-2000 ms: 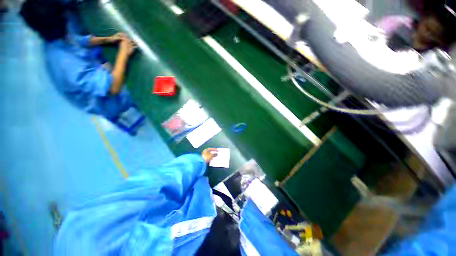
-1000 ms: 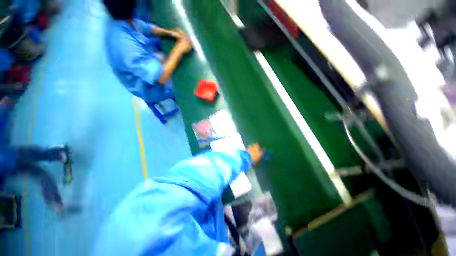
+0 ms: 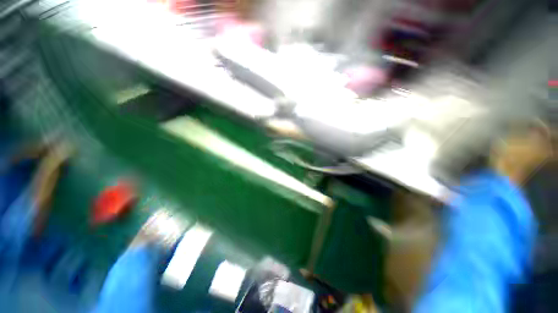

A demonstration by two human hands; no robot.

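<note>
The view is strongly blurred. My left hand (image 3: 153,233) is low at the left over the green bench, beside a long white sheet (image 3: 186,257); its fingers are smeared. My right hand (image 3: 522,151) is raised at the far right beside a grey blurred shape; what it touches cannot be told. A smaller white sheet (image 3: 228,280) lies right of the long one. Further right, at the bottom edge, are a shiny clear or silver bag (image 3: 268,270) and another white sheet (image 3: 292,297).
A red bin (image 3: 114,202) stands on the green bench (image 3: 202,195) near another person's arm (image 3: 46,183). A pale rail (image 3: 245,160) crosses the bench. A green-topped stand (image 3: 352,238) is right of centre. Small yellow and black items (image 3: 358,304) lie at the bottom.
The view has swung right and up. My left hand has moved from the blue loop to beside the white sheets. My right hand has come into view, raised at the right.
</note>
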